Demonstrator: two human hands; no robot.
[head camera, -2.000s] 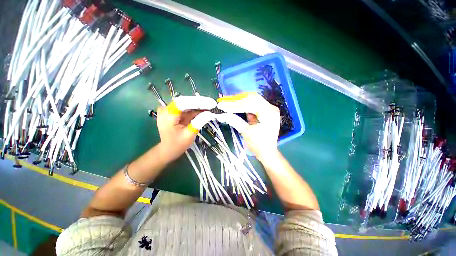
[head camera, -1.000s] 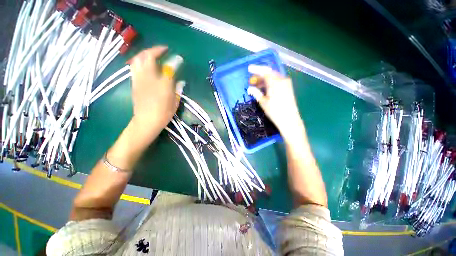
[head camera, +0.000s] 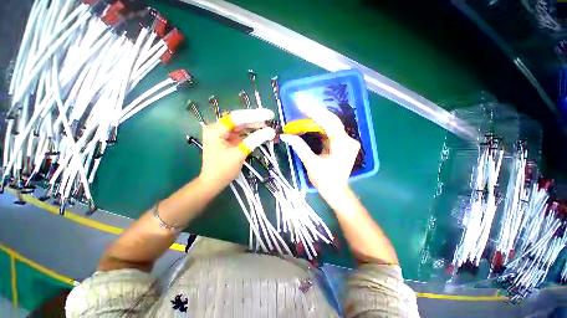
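My left hand (head camera: 225, 146) and my right hand (head camera: 324, 149) meet fingertip to fingertip over the green surface, with white and yellow-orange coverings on the fingers. The left fingertips pinch the dark connector end of a white sleeved cable. The right fingertips hold a tiny dark piece against it, partly hidden by the fingers. A bundle of white sleeved cables (head camera: 291, 214) lies below and between my hands, several dark ends fanned out beyond my left hand. The blue parts bin (head camera: 372, 133) with black pieces stands behind my right hand.
A large pile of white cables (head camera: 68, 99) with red connectors (head camera: 172, 41) lies at the left. More cable bundles (head camera: 488, 205) lie on clear plastic at the right. A metal rail (head camera: 292, 45) runs along the far side of the green surface (head camera: 398, 211).
One second ago my left hand was further left near the red connectors and my right hand was in the bin. Both have come together over the bundle, and the cable ends are fanned out again.
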